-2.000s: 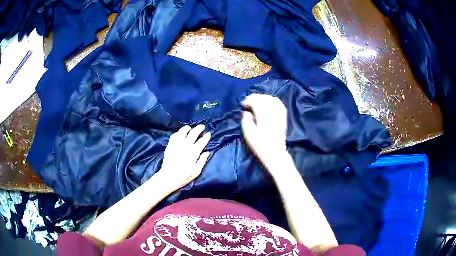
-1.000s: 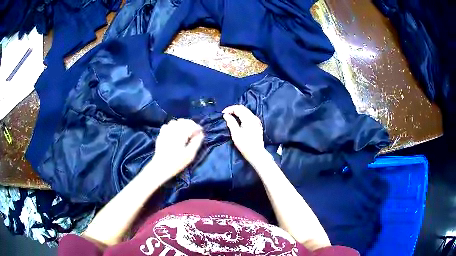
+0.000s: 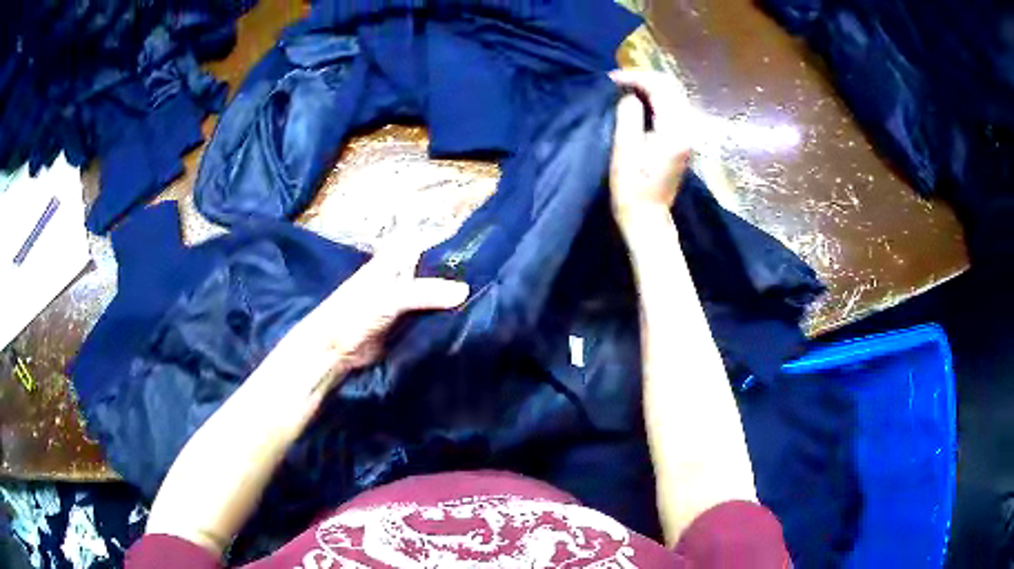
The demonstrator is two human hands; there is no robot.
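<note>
A navy jacket with shiny dark lining (image 3: 211,300) lies inside out across the table edge, nearest my body. My right hand (image 3: 650,145) is raised at the upper right and grips a lifted edge of the jacket, which stretches up between my hands. My left hand (image 3: 395,295) holds the jacket near the neck, thumb on top, its fingers partly hidden in the cloth. The neck label (image 3: 461,253) is blurred beside it. A small white tag (image 3: 576,351) shows on the dark cloth below.
Other navy jackets (image 3: 473,89) lie at the back, with dark heaps at far left (image 3: 111,78) and far right (image 3: 878,100). A white paper (image 3: 33,256) with a pen (image 3: 37,230) and yellow snips (image 3: 23,373) lie left. A blue bin (image 3: 917,445) stands lower right.
My right hand has moved up and right, lifting the jacket's edge. My left hand has shifted slightly up. The neck area is now pulled up and folded, and the white tag shows more fully.
</note>
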